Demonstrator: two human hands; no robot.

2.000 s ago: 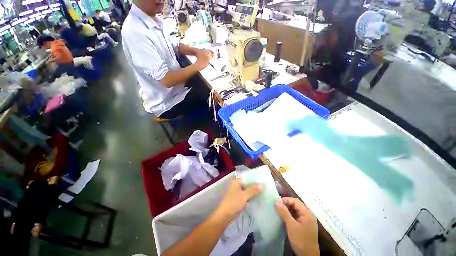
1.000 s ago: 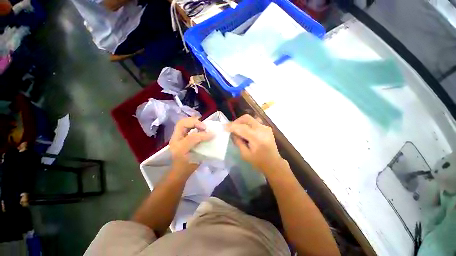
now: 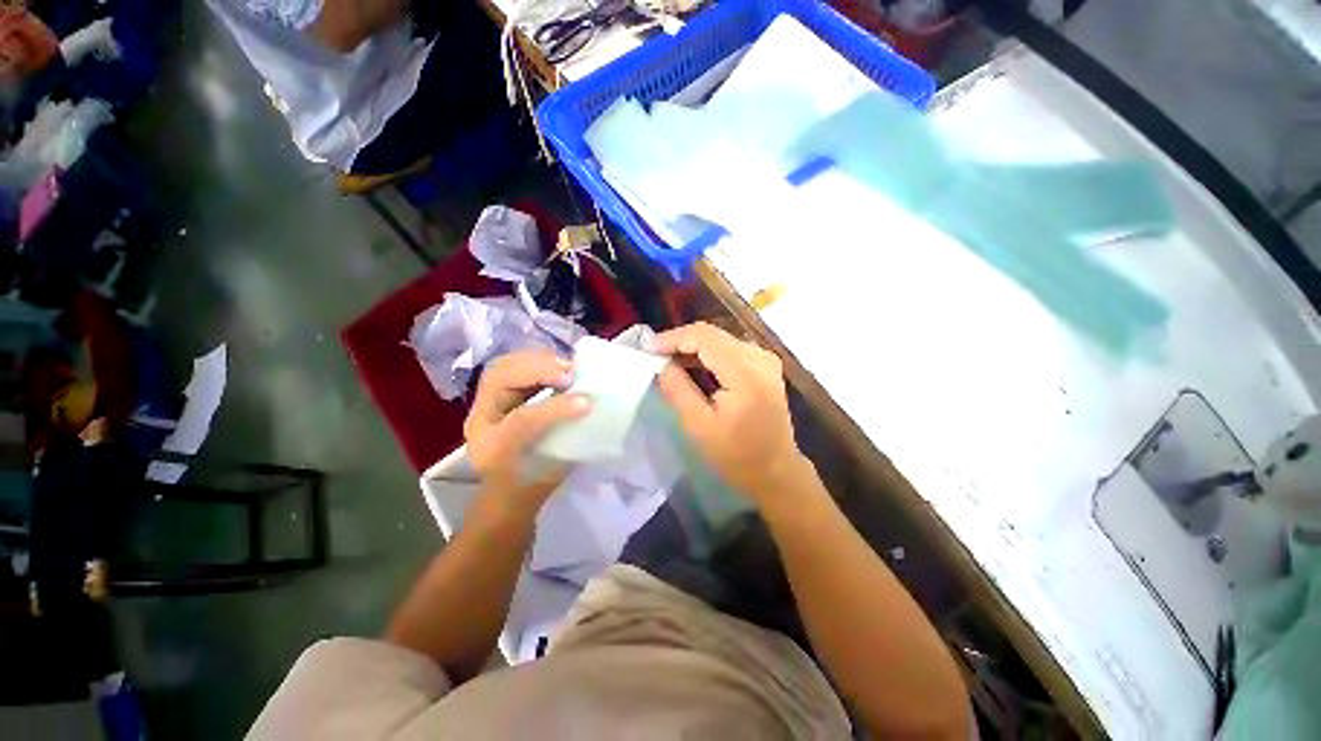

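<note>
A pale mint cut strip [image 3: 611, 391] is held above the white bin, its upper end folded or turned to face me, the rest hanging down, blurred. My left hand [image 3: 525, 420] grips its left side, thumb on top. My right hand [image 3: 729, 405] pinches its upper right corner between thumb and fingers. Both hands are bare. Darker green cut pieces [image 3: 1000, 239] lie crossed on the white table [image 3: 869, 362] to the right.
A blue basket [image 3: 616, 206] with green and white pieces stands at the table's far end. A red bin [image 3: 399, 379] and white bin [image 3: 448, 492] are below. The needle area [image 3: 1181, 500] and mint bundle [image 3: 1282, 666] are right. A person's clothing [image 3: 326, 87] shows upper left.
The view has tilted down since the earliest frame, and my forearms and lap now show. The strip's end has been brought up between my hands. Over the last second the hands have shifted only slightly.
</note>
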